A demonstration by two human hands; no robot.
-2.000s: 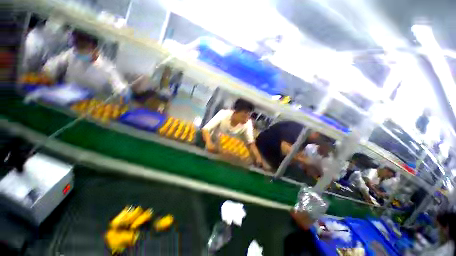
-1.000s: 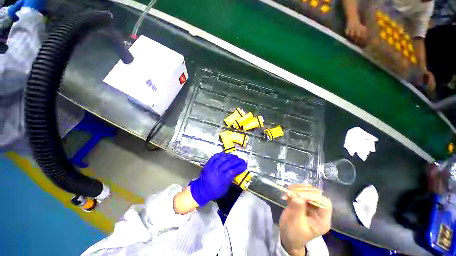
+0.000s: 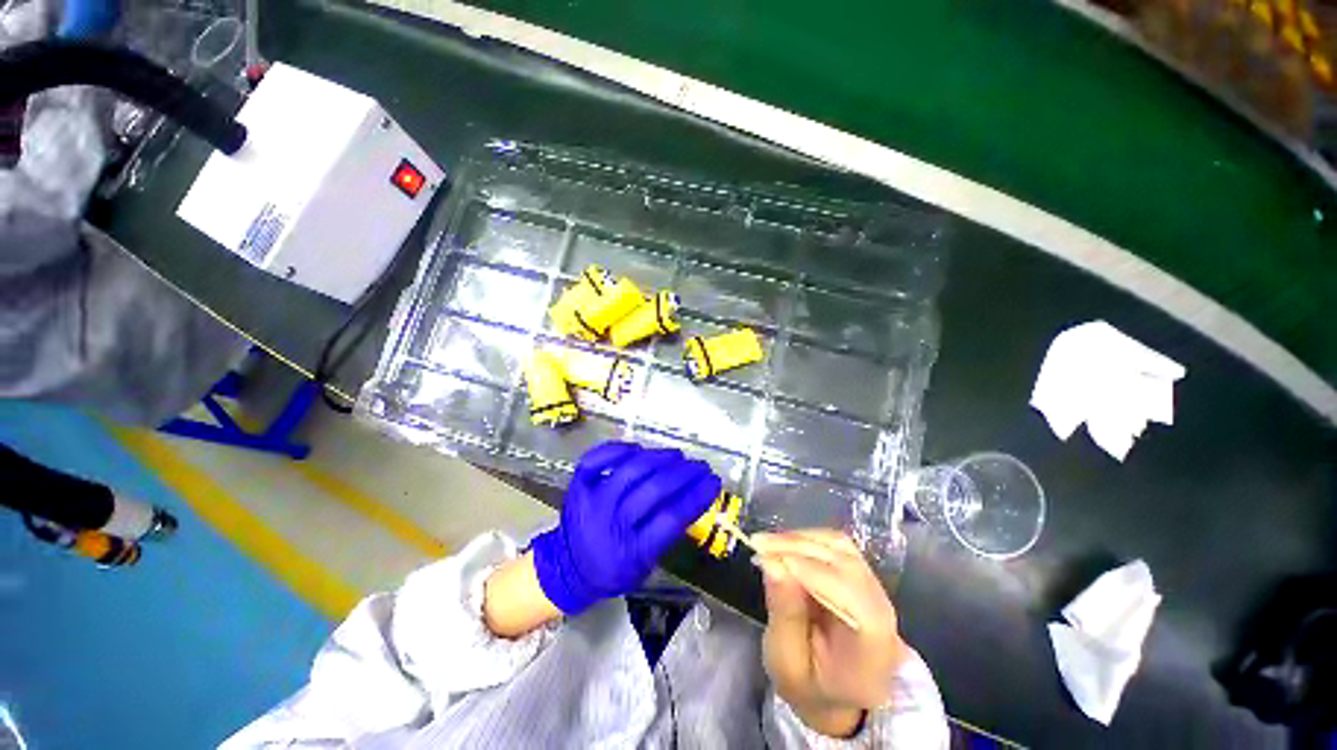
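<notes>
My left hand (image 3: 623, 525), in a blue-purple glove, holds a yellow unit (image 3: 714, 525) with black bands at the tray's near edge. My bare right hand (image 3: 829, 623) holds a thin pale swab (image 3: 799, 576); its tip is at the right end of the held unit. Whether the tip touches is hard to tell. Several loose yellow units (image 3: 726, 353) lie in the left and middle of the clear blister tray (image 3: 843, 384). A clear plastic cup (image 3: 994, 506) lies right of the tray.
Two crumpled white wipes (image 3: 1110, 384) lie right of the cup. A white box (image 3: 312, 183) with a red switch and black hose (image 3: 110, 73) stands left of the tray. The green conveyor (image 3: 880, 95) runs behind. Another person's sleeve shows at far left; a dark heap (image 3: 1290, 659) at right.
My view has moved closer over the bench. The swab has come closer to the held unit, and my right hand is nearer my left hand. The loose units remain in the tray.
</notes>
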